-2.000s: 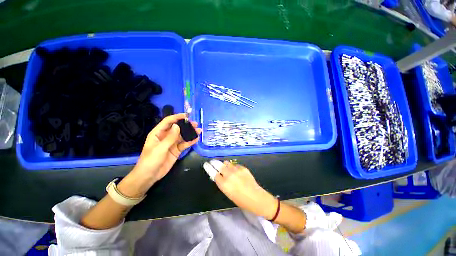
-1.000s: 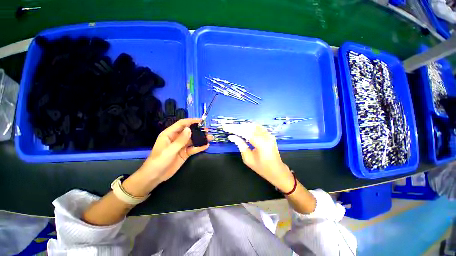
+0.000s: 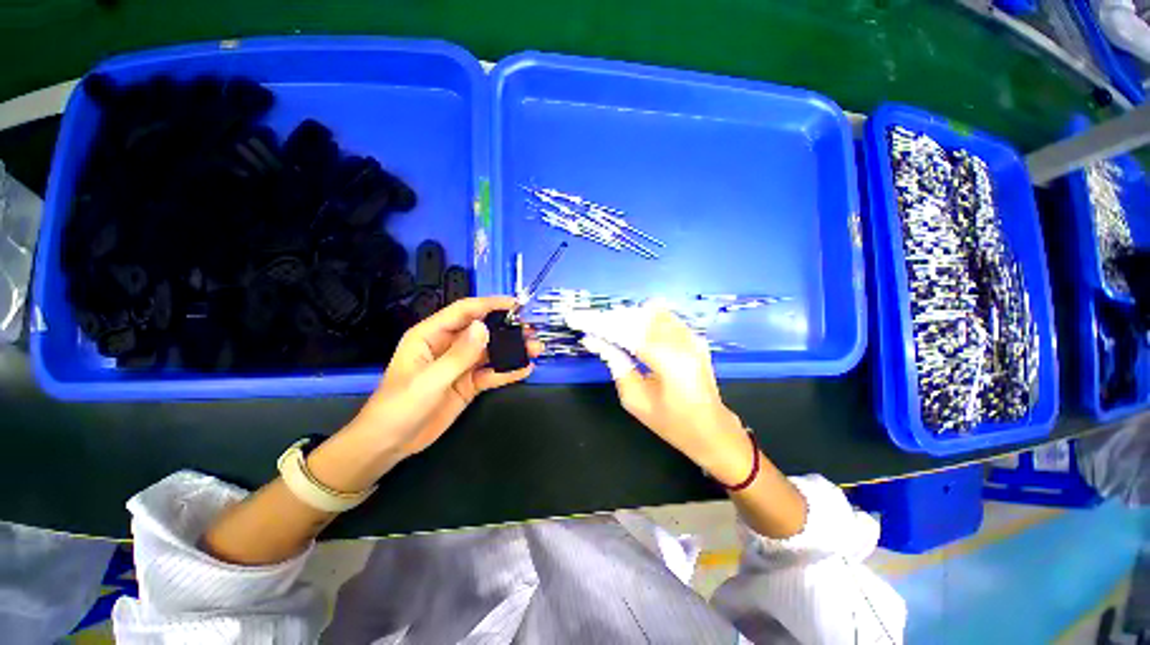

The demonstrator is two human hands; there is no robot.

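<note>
My left hand (image 3: 435,365) holds a black plastic housing (image 3: 507,345) upright over the front rim where the left and middle trays meet. A thin rod (image 3: 544,276) slants up to the right from the housing's top. My right hand (image 3: 662,376), with white coverings on its fingers, is over the front of the middle tray (image 3: 706,126), its fingertips at the loose silver rods (image 3: 568,306). Whether it grips a rod cannot be told. Another small group of rods (image 3: 593,222) lies farther back in that tray.
The left blue tray (image 3: 366,63) holds a heap of black housings (image 3: 227,239). A right blue tray (image 3: 965,277) is full of silver-and-black rods. Another blue tray (image 3: 1095,208) stands at the far right. A green belt (image 3: 706,32) runs behind. Clear plastic (image 3: 15,258) shows at the left edge.
My right hand has moved from the bench edge up to the rods in the middle tray. A slanting rod now shows at the housing. The black item on the belt has left the view.
</note>
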